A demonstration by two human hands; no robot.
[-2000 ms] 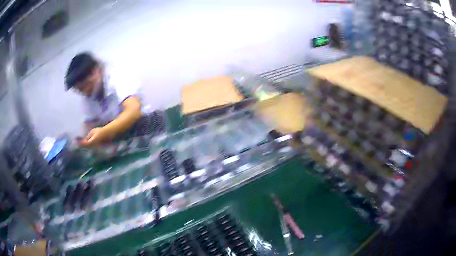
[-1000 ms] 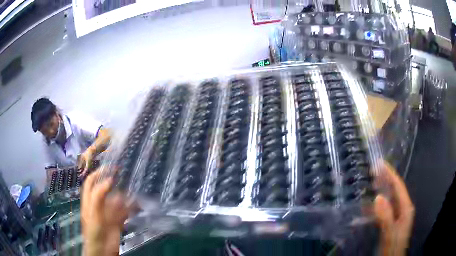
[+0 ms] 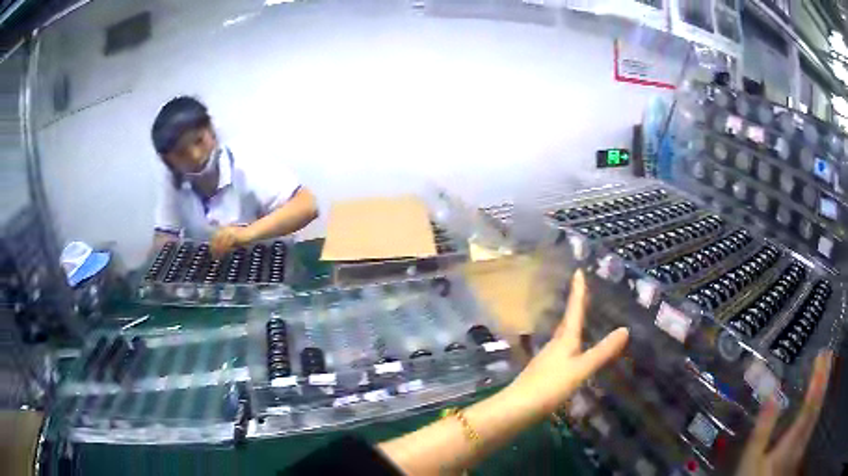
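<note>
A filled blister tray [image 3: 693, 270] with rows of round black parts lies on top of the tall tray stack at the right. My left hand [image 3: 572, 353] is at the stack's front left side, fingers spread, with nothing in it. A yellow bracelet is on that wrist. My right hand [image 3: 790, 437] is at the stack's front right corner, fingers apart, partly cut off by the lower edge. Whether fingertips touch the tray edge is hard to tell.
Mostly unfilled clear trays [image 3: 381, 409] with a few black parts stand in front. A cardboard sheet [image 3: 379, 228] lies behind them. A person [image 3: 218, 191] across the bench handles a filled tray [image 3: 218, 270]. More filled trays [image 3: 762, 153] are piled at the far right.
The filled tray I held with both hands before me now lies on the right stack, over where cardboard showed. Both hands have moved right and opened. The view has turned.
</note>
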